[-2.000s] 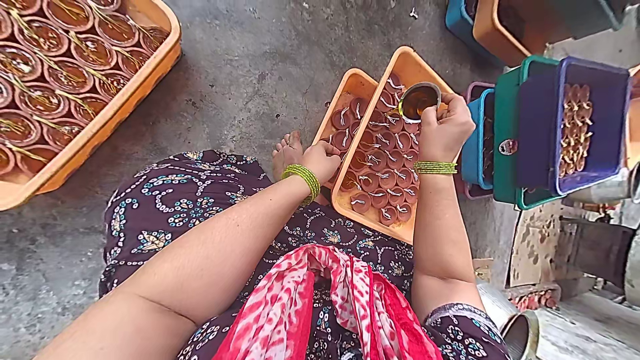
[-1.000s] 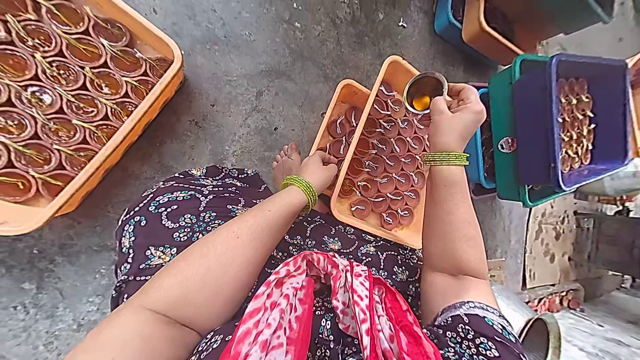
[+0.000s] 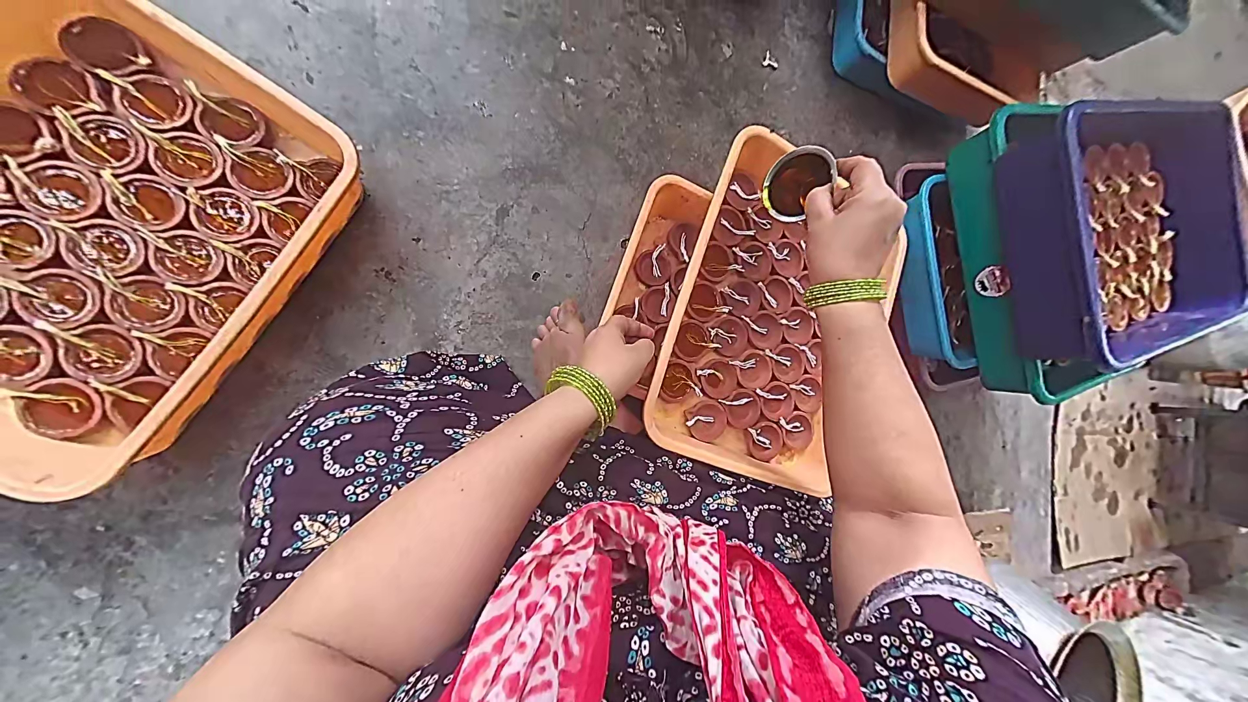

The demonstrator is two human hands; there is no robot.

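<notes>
My right hand (image 3: 853, 219) grips a small metal cup (image 3: 801, 183) of dark amber liquid by its side, above the far part of an orange plastic tray (image 3: 741, 468). Rows of small clay lamps (image 3: 765, 327) with white wicks fill that tray; a few at its left side look darker and wet. My left hand (image 3: 619, 356) is at the tray's left edge, its fingers bent together; whether they grip the rim is not plain. Another orange tray (image 3: 634, 244) with wicked clay lamps lies partly under the first.
At the left stands a large orange tray (image 3: 292, 107) packed with liquid-filled clay cups (image 3: 102, 249) and their wicks. Stacked green (image 3: 975, 263) and purple (image 3: 1033, 234) tubs are to the right, beside a blue tub (image 3: 921, 283). More tubs (image 3: 902, 58) stand at the upper right. My bare foot (image 3: 558, 341) is by the trays.
The cup in my right hand has tilted differently, and its liquid looks darker now. My left hand stays by the tray's left edge.
</notes>
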